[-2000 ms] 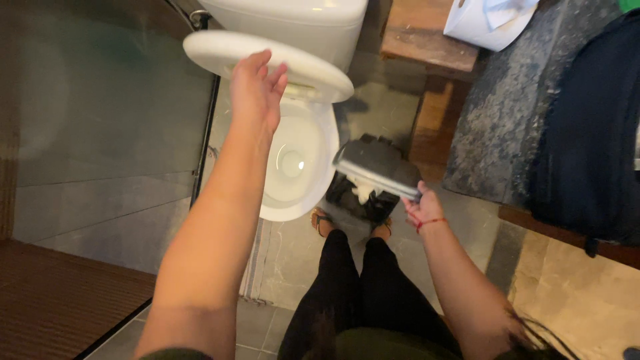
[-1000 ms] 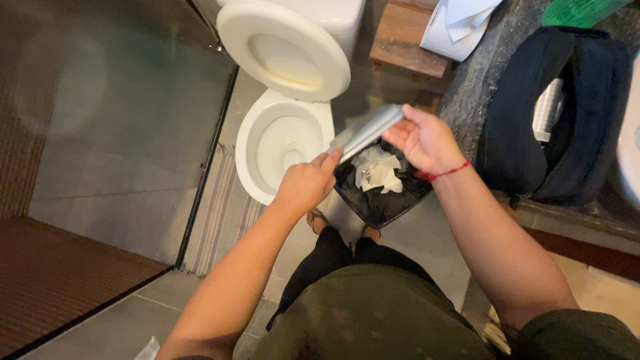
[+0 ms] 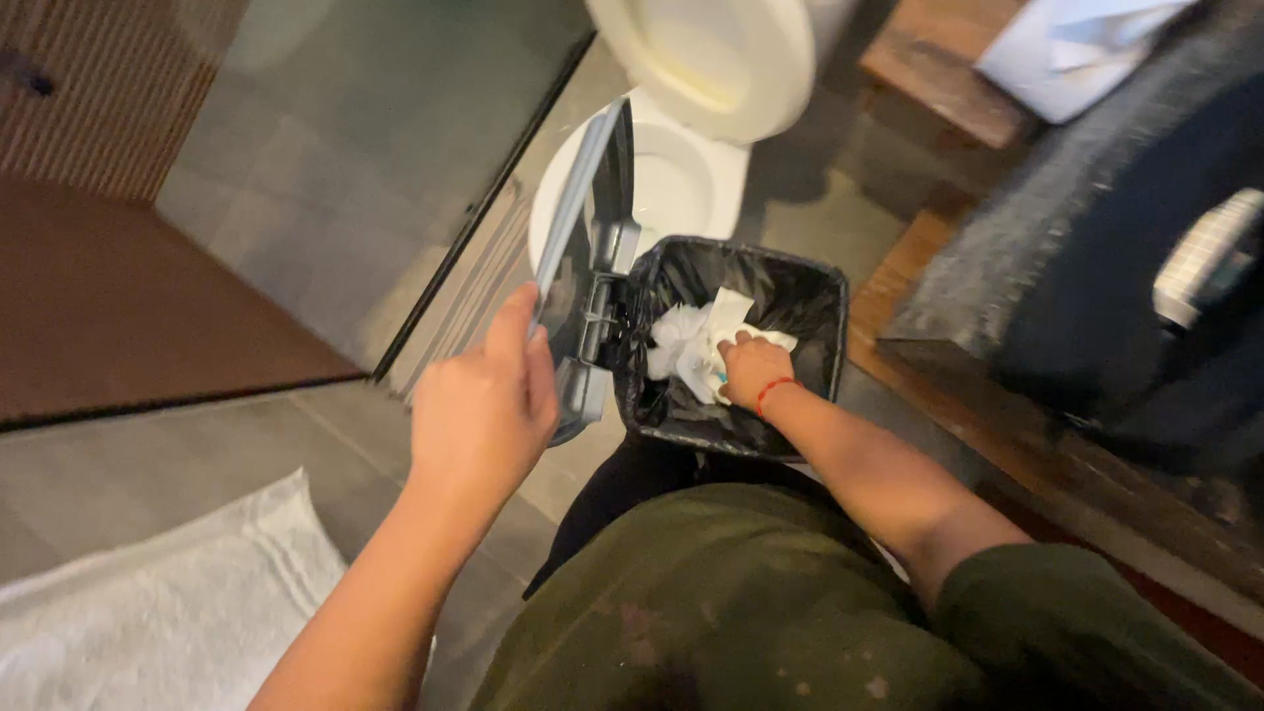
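My left hand (image 3: 489, 390) grips the edge of the grey trash bin lid (image 3: 592, 227), which stands raised on its hinge at the left of the bin. The bin (image 3: 841, 316) is lined with a black plastic bag (image 3: 790, 296). Down inside it, my right hand (image 3: 755, 373), with a red bracelet at the wrist, touches crumpled white paper (image 3: 681, 336). Its fingertips are partly hidden in the paper, so I cannot tell whether they have closed on any of it. Behind the bin is the white toilet bowl (image 3: 686, 178), its seat and lid (image 3: 726, 59) raised.
A glass shower panel (image 3: 375, 148) with a black bottom rail runs along the left. A white towel (image 3: 178, 602) lies at lower left. On the right are a wooden step or shelf (image 3: 948, 64), a dark stone counter (image 3: 1047, 207) and a dark bag (image 3: 1106, 326).
The bin's lid now stands upright at the left in my left hand. My right hand has left the lid and reached down into the bin. The view has turned and moved closer to the bin.
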